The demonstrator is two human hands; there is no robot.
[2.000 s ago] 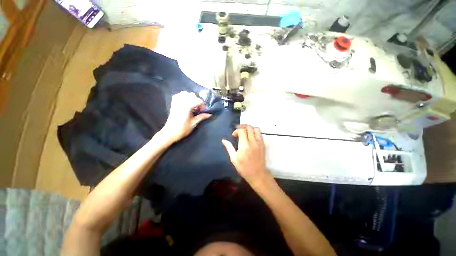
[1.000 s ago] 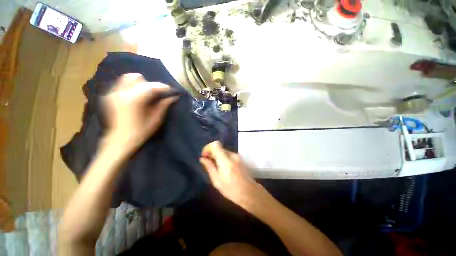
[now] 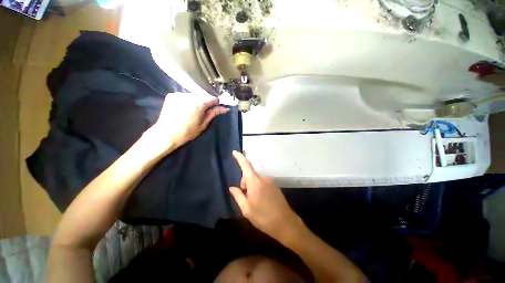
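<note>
A dark navy garment piece lies spread left of the needle, its right edge running in a narrow folded strip down from the presser foot. My left hand rests on the cloth just left of the presser foot, thumb and fingers close together at the edge. My right hand is lower on the same edge, index finger stretched along the fold, thumb apart on the cloth. Whether either hand pinches the cloth is hard to tell. The white sewing machine stands to the right.
The white machine bed has a long dark slit. A small white bobbin tray sits at its right end, with blue bits beside it. A phone is at the upper left on brown board. A blue basket is below.
My left hand has moved right from over the middle of the cloth to beside the presser foot. The cloth edge now lies straighter and flatter. My right hand is slightly lower, its index finger extended.
</note>
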